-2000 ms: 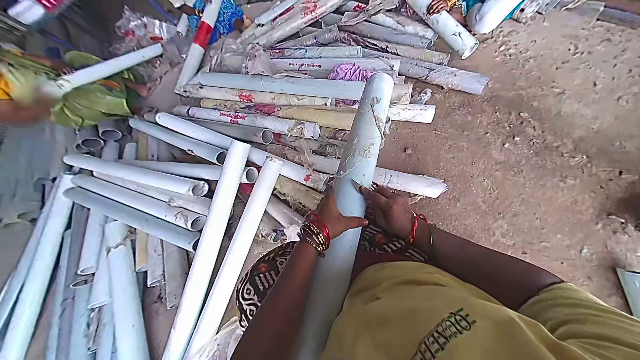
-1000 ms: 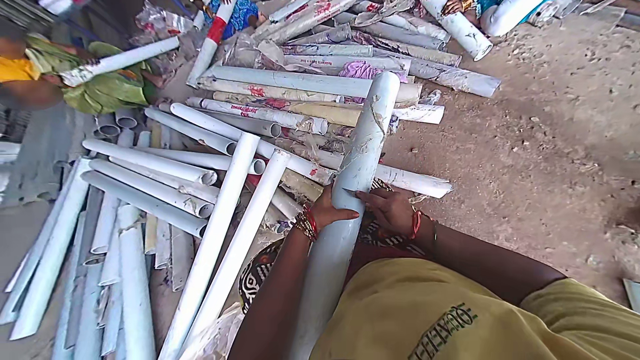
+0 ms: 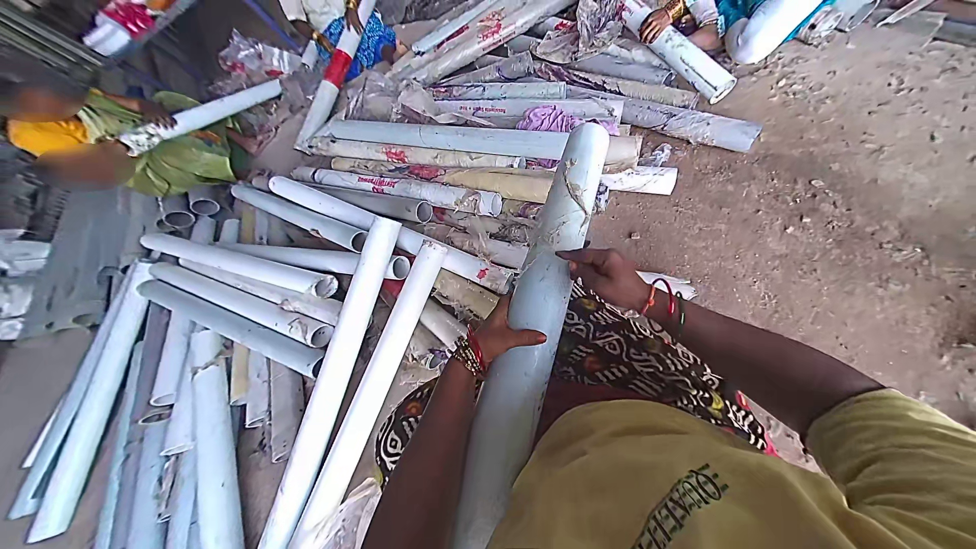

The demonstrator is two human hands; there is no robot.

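A thick pale-grey plastic pipe [image 3: 526,366] slants across my lap, its far end raised over the pile. Shreds of film or tape residue [image 3: 577,194] cling to its upper part. My left hand [image 3: 503,335] is wrapped around the pipe's left side, thumb lying across the top. Higher up on the right, my right hand [image 3: 610,278] touches the pipe's surface with its fingertips; whether it pinches a scrap there cannot be told. The pipe's lower end is hidden by my shirt. Two slim white pipes [image 3: 343,374] lean just left of my left arm.
Many pipes [image 3: 252,324] lie piled at the left, and film-wrapped pipes [image 3: 457,137] ahead. A person in green and yellow [image 3: 179,145] holds a pipe at the upper left. Other people's hands [image 3: 656,25] hold pipes at the top. Bare dirt ground [image 3: 839,229] extends on the right.
My right hand has shifted slightly up along the pipe, away from my left hand. My left hand keeps its hold.
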